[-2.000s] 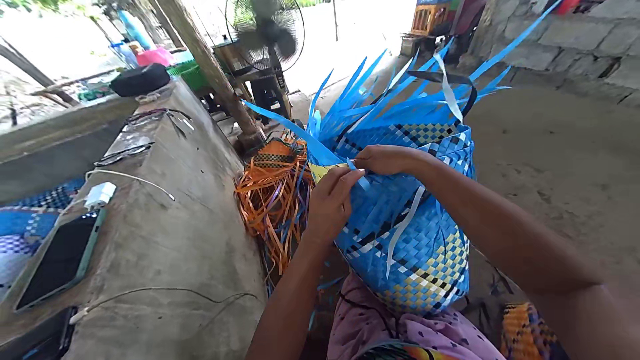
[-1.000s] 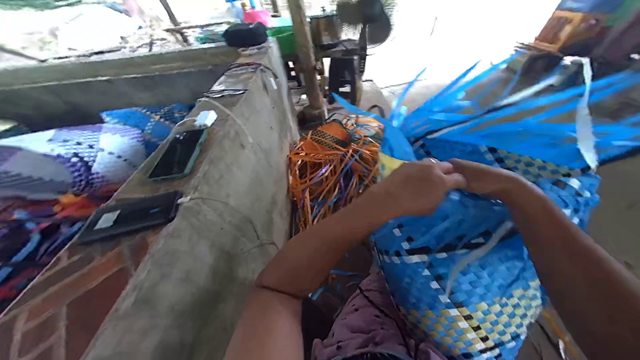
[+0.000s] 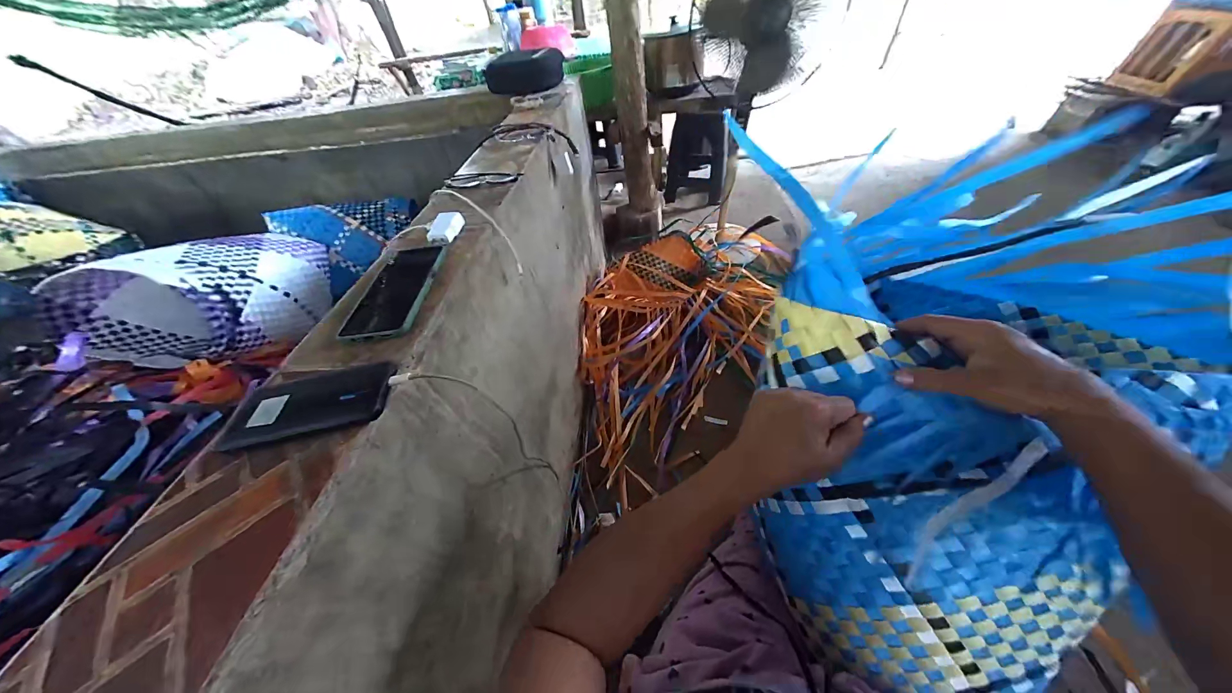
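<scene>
A large woven basket of blue, yellow, black and white plastic strips (image 3: 962, 577) rests against my lap at the right. Loose blue strip ends (image 3: 1020, 183) fan out from its upper edge. My left hand (image 3: 804, 433), curled with thumb against the fingers, is at the basket's left side; whether a strip is pinched in it cannot be told. My right hand (image 3: 982, 366) lies on the weave beside it, thumb and fingers apart, near the yellow patch (image 3: 818, 332). A pale strip (image 3: 982, 505) hangs loose across the basket's side.
Left of me runs a concrete wall (image 3: 433, 481) bearing two phones (image 3: 393, 294) (image 3: 308, 409) with cables and a black case (image 3: 525, 70). Orange strips (image 3: 654, 327) lie beyond my left arm. A wooden post (image 3: 630, 106) and a fan (image 3: 760, 38) stand behind. Woven pieces (image 3: 212, 294) lie beyond the wall.
My hands were together at the basket's upper edge; now they are apart, the left lower and curled, the right spread on the weave. The view has turned left.
</scene>
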